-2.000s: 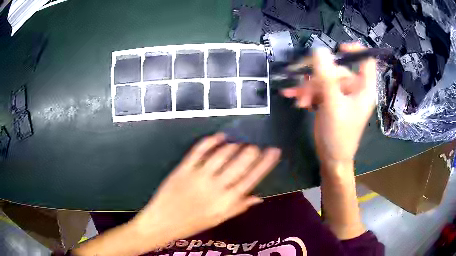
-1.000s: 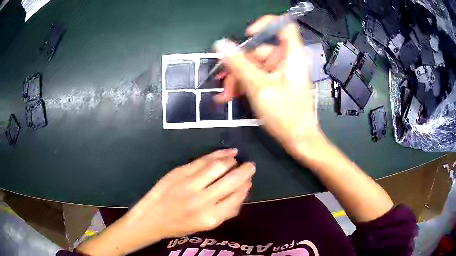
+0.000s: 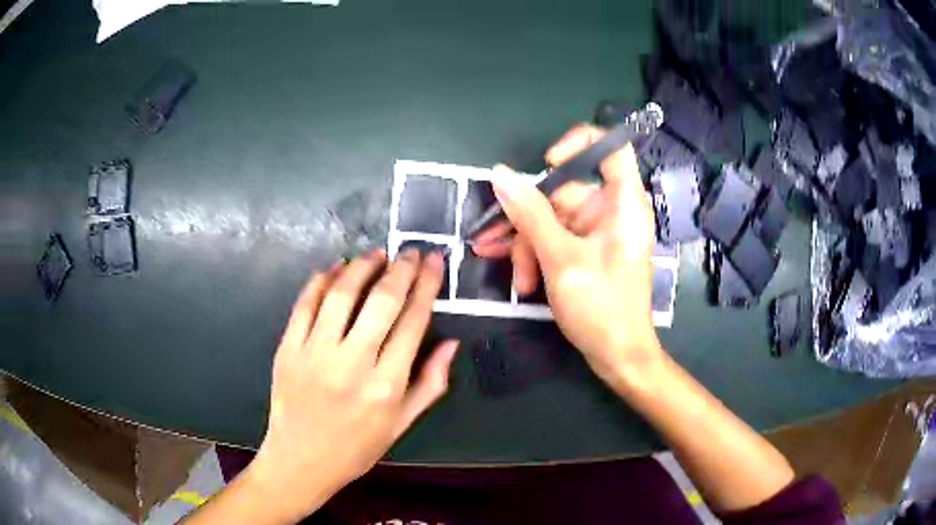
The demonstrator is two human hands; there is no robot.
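The white release liner sheet (image 3: 595, 314) with dark square pads (image 3: 427, 205) lies on the green bench, partly hidden under both hands. My left hand (image 3: 354, 354) lies palm down, fingers slightly apart, fingertips on the sheet's lower left pad; I see nothing held in it. My right hand (image 3: 590, 241) holds dark tweezers (image 3: 585, 164) like a pen, over the sheet. Their tip is at the sheet near the second column, between the two rows; whether it grips a pad I cannot tell. A dark part (image 3: 503, 364) lies just below the sheet, faint and blurred.
Several small black parts (image 3: 111, 244) lie at the left. A pile of black housings (image 3: 741, 205) lies at the right beside a clear poly bag (image 3: 872, 333) full of black parts. White sheets (image 3: 139, 8) lie at the top left. Brown cardboard boxes (image 3: 169, 472) stand below the bench edge.
My left hand has moved up from the bench onto the sheet's lower left corner. My right hand came from the pile with the tweezers to the sheet's left part. The whole view has shifted.
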